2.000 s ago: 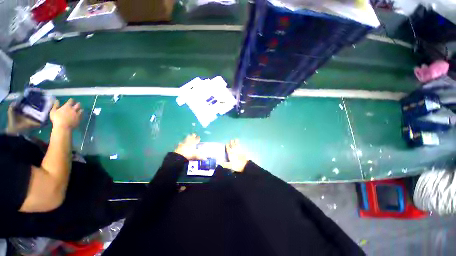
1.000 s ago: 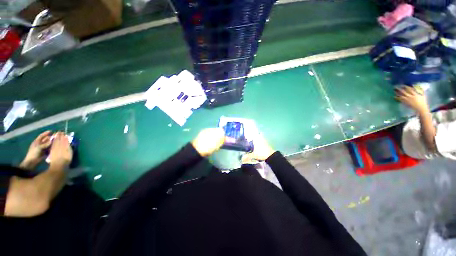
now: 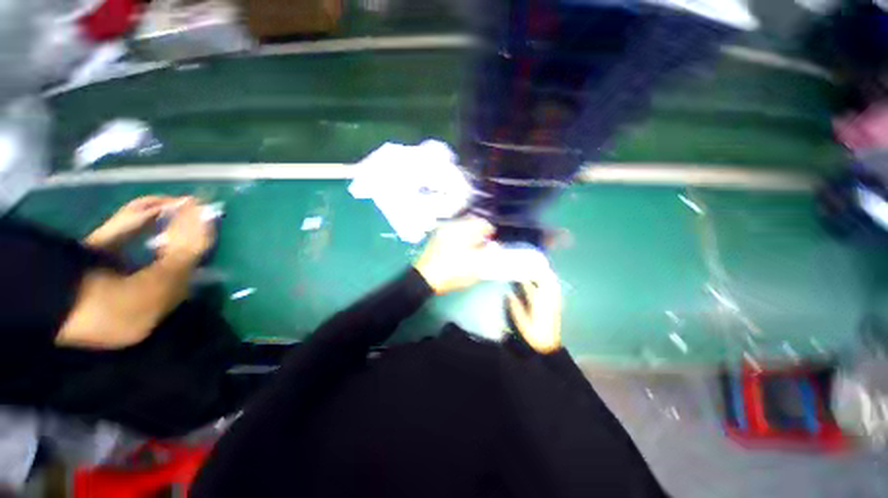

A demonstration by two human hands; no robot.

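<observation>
The frame is blurred. My left hand (image 3: 456, 256) and my right hand (image 3: 537, 309) are bare and close together over the green bench (image 3: 633, 277). Between them they hold a small white and dark retail box (image 3: 511, 261), in front of the foot of the tall stack of dark blue cartons (image 3: 555, 107). The print on the box cannot be read. White printed sheets (image 3: 414, 185) lie just left of the stack, beyond my left hand.
At the left, another person's hands (image 3: 170, 229) hold a small item. A crumpled white piece (image 3: 115, 141) lies behind them. A white box (image 3: 195, 29) and a brown cardboard box (image 3: 292, 17) stand at the back. A red stool (image 3: 787, 404) is on the floor at right.
The view has swung back left, and the person at the right edge has left the picture. My hands still hold the small box, now nearer the stack's foot.
</observation>
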